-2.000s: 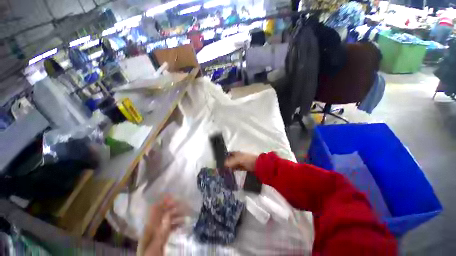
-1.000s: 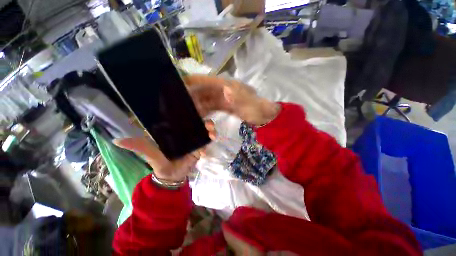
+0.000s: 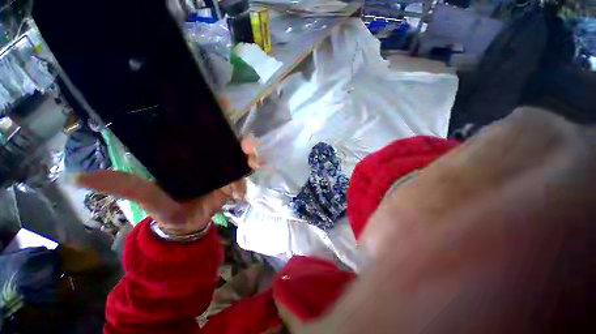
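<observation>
A black smartphone (image 3: pixel 144 98) fills the upper left of the view, tilted, its dark face towards me. My left hand (image 3: pixel 183 202) holds it from below and behind, with fingertips at its lower right edge and a bracelet at the wrist. My right hand (image 3: pixel 483 222) is very close to the camera at the right, large and blurred, apart from the phone; its fingers cannot be made out. A crumpled navy and white patterned cloth (image 3: pixel 323 186) lies on the wrinkled white cover cloth (image 3: pixel 405 101) beyond my hands.
A wooden-edged table (image 3: pixel 287 72) stands behind, with a yellow box (image 3: pixel 261 29), a green item (image 3: pixel 243 68) and clear plastic on it. Green cloth (image 3: pixel 121 156) hangs at the left. A dark chair with clothing (image 3: pixel 516 62) stands at the upper right.
The phone has come closer and moved up and left in my left hand. My right hand has left the phone and moved right, close to the camera. The blue crate is no longer visible.
</observation>
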